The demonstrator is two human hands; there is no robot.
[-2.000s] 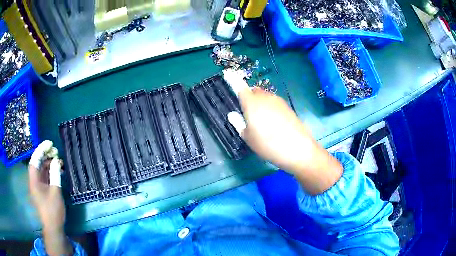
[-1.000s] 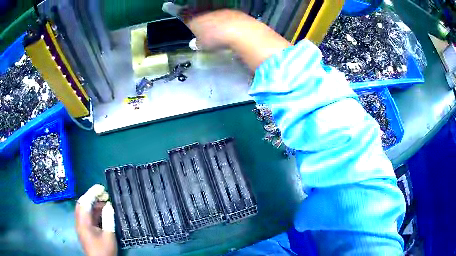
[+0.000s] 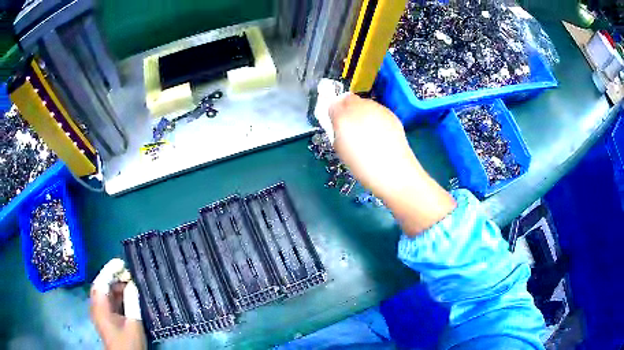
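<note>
Several black plastic housings (image 3: 226, 256) lie side by side on the green mat in front of me. Another black housing (image 3: 206, 61) lies in the cream fixture nest (image 3: 166, 98) on the machine's pale base plate. My right hand (image 3: 366, 140) is at the small white button box (image 3: 321, 102) at the plate's right end; its fingertips cover the button and hold no part that I can see. My left hand (image 3: 118, 307) is beside the leftmost housing, with white finger cots on and small metal pieces between thumb and fingers.
A yellow and black upright bar (image 3: 375, 44) stands at the right of the machine, another (image 3: 51, 123) at the left. Loose metal pieces (image 3: 335, 167) lie on the mat. Small blue bins (image 3: 85, 256) flank the work, with larger bins behind. Linked metal parts (image 3: 191, 115) lie on the base plate.
The rightmost housing has left the mat and now lies in the nest. My right hand has come back from the nest to the button box. My left hand stays beside the housings.
</note>
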